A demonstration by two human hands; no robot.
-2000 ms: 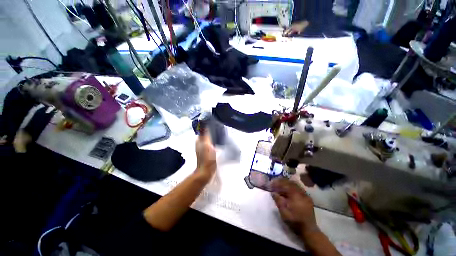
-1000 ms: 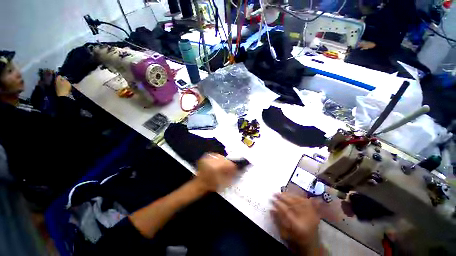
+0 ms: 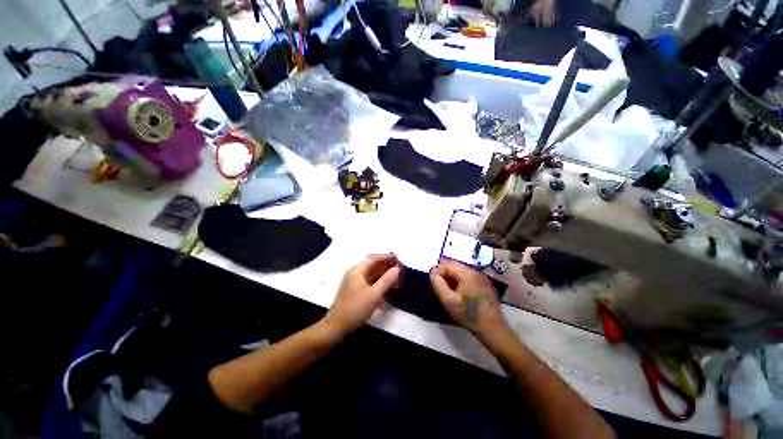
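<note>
My left hand (image 3: 367,287) and my right hand (image 3: 464,291) pinch the upper edge of a black fabric piece (image 3: 418,296) at the table's front edge, left of the needle area. The piece lies between and under my hands, partly hidden by them. Black and yellow woven labels (image 3: 362,190) lie in a loose heap mid-table. One curved black piece (image 3: 262,240) lies flat at left, and another curved black piece (image 3: 429,169) lies behind, near the machine head. The off-white sewing machine (image 3: 592,225) stands at right, with its shiny needle plate (image 3: 468,249) beside my right hand.
Red-handled shears (image 3: 657,381) lie right of the machine bed. A crinkled plastic bag (image 3: 309,116) lies behind the labels. A grey-blue rectangle (image 3: 269,190) and a red cord (image 3: 233,155) lie at left, near a purple sewing machine (image 3: 150,129). Another person's hand shows at the top.
My hands have come together on a black piece at the front edge; a second ago they were apart, my left hand blurred over the table. The view has swung back to the right.
</note>
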